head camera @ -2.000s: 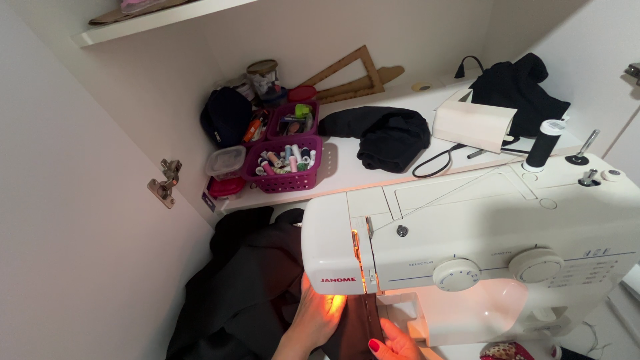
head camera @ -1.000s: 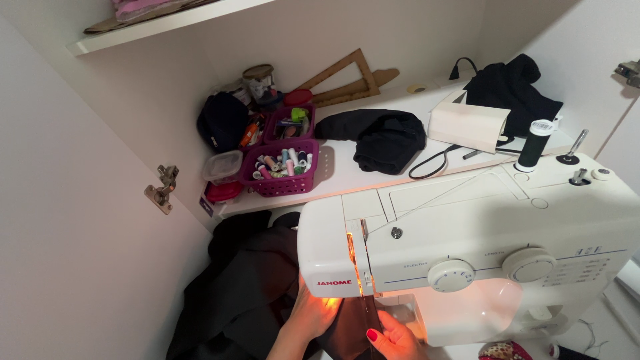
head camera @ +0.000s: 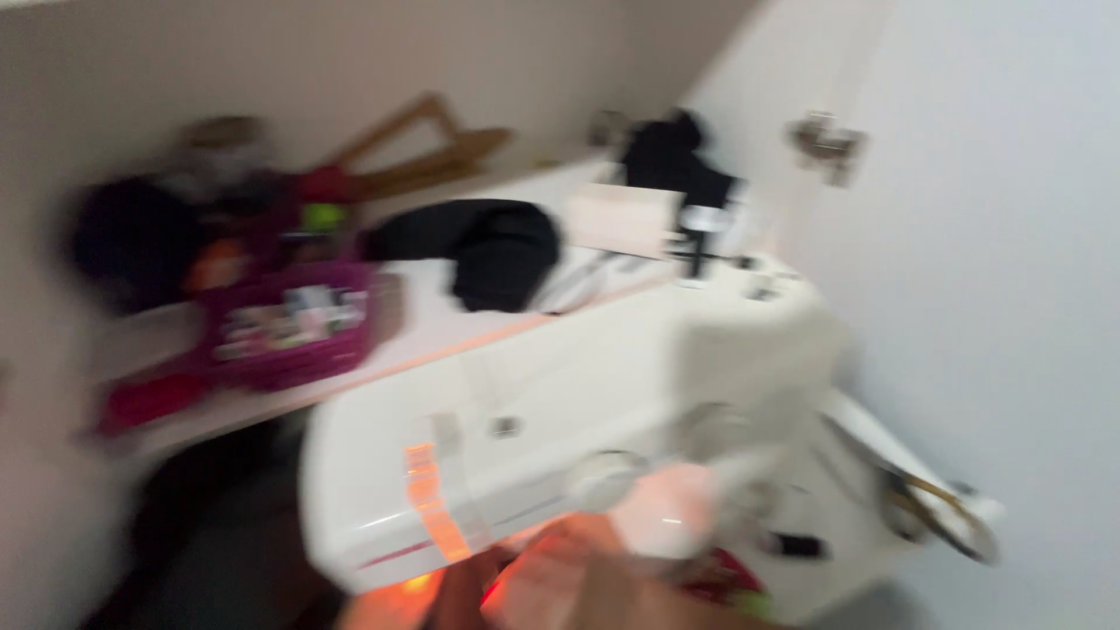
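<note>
The view is strongly blurred. A white Janome sewing machine fills the middle, its orange lamp glowing at the needle end. Under that end, at the bottom edge, shows part of my left hand, mostly hidden by the machine. My right hand, with a red nail, lies just right of it, near the front of the machine. Dark fabric runs between the two hands; whether either one grips it is unclear. More dark fabric hangs at the lower left, beside the machine.
On the shelf behind stand a purple basket of thread spools, black cloth, a pale box-like item and wooden templates. A cabinet door borders the right side. A black spool lies at the lower right.
The view has swung right and blurred. My right hand appears closer to the machine's front, covering more of the area beside the needle end.
</note>
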